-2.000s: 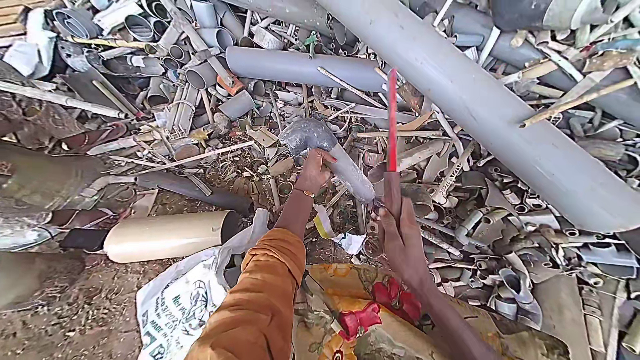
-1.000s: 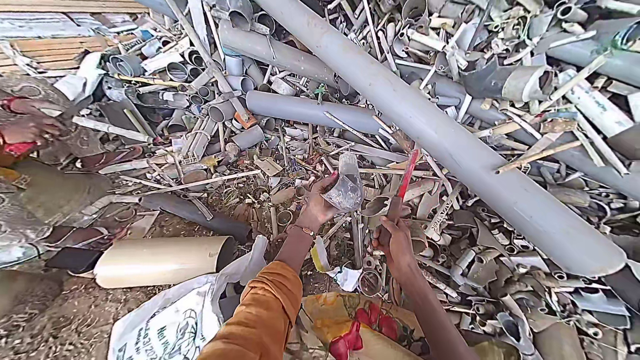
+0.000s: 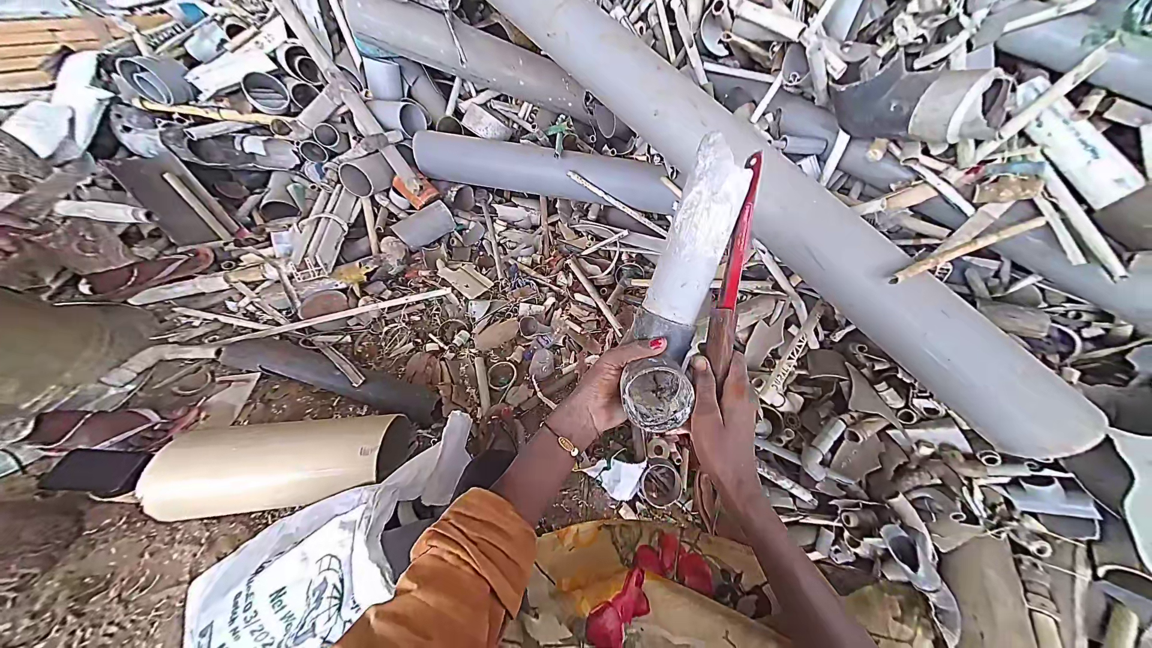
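Note:
My left hand [image 3: 601,389], with a bangle at the wrist, grips a plastic pipe elbow fitting [image 3: 659,392] whose round open end faces me. From this fitting a whitish, crusted pipe length [image 3: 691,247] points up and away. My right hand [image 3: 727,416] holds the wooden handle of a red-bladed hand tool [image 3: 740,247], perhaps a saw or machete; its blade stands upright just right of the whitish pipe. The right fingertips lie close to the fitting; whether they also press on it is unclear.
A long grey pipe [image 3: 864,243] slants across the scrap heap, with a shorter grey pipe [image 3: 540,171] behind. At left lie a cream pipe [image 3: 270,463] and a white printed sack [image 3: 297,567]. Plastic pipe offcuts surround the hands. Patterned cloth [image 3: 657,585] lies below them.
The pipe piece, earlier slanting down to the right from my left hand, now points away with its open end toward me. My right hand with the red tool has stayed beside it.

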